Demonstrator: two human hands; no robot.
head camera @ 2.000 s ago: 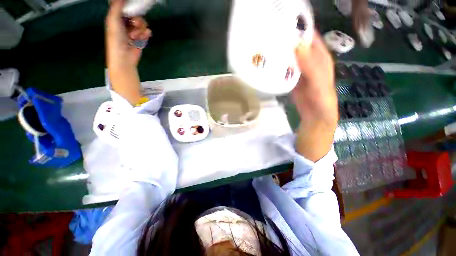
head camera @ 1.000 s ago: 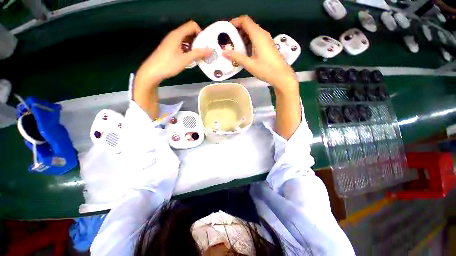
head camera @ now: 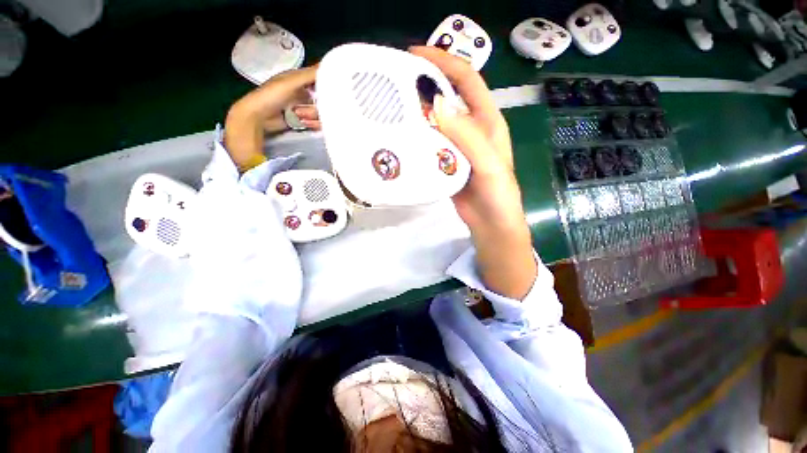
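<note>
A white electronic unit (head camera: 382, 124) is held up in front of me, face showing: a dotted grille, two reddish fittings and a dark opening. My right hand (head camera: 473, 133) grips its right side, thumb over the face by the black part. My left hand (head camera: 281, 111) is curled at its left edge, partly behind it, with a small pale round thing at the fingers; whether it holds the unit is unclear. Another unit (head camera: 308, 205) lies face up on the white sheet (head camera: 380, 257), and one more (head camera: 161, 215) lies left of my left sleeve. The tub is almost wholly hidden behind the held unit.
A clear blister tray (head camera: 624, 230) with rows of black round parts is at right. More units (head camera: 460, 42) lie across the green bench, one face down (head camera: 267, 51). A blue tape dispenser (head camera: 55, 234) stands left. A red stool (head camera: 739, 265) is at lower right.
The held unit has come closer to the camera and now covers the tub. My left hand has moved from its face to its left edge. A face-down unit shows behind my left hand.
</note>
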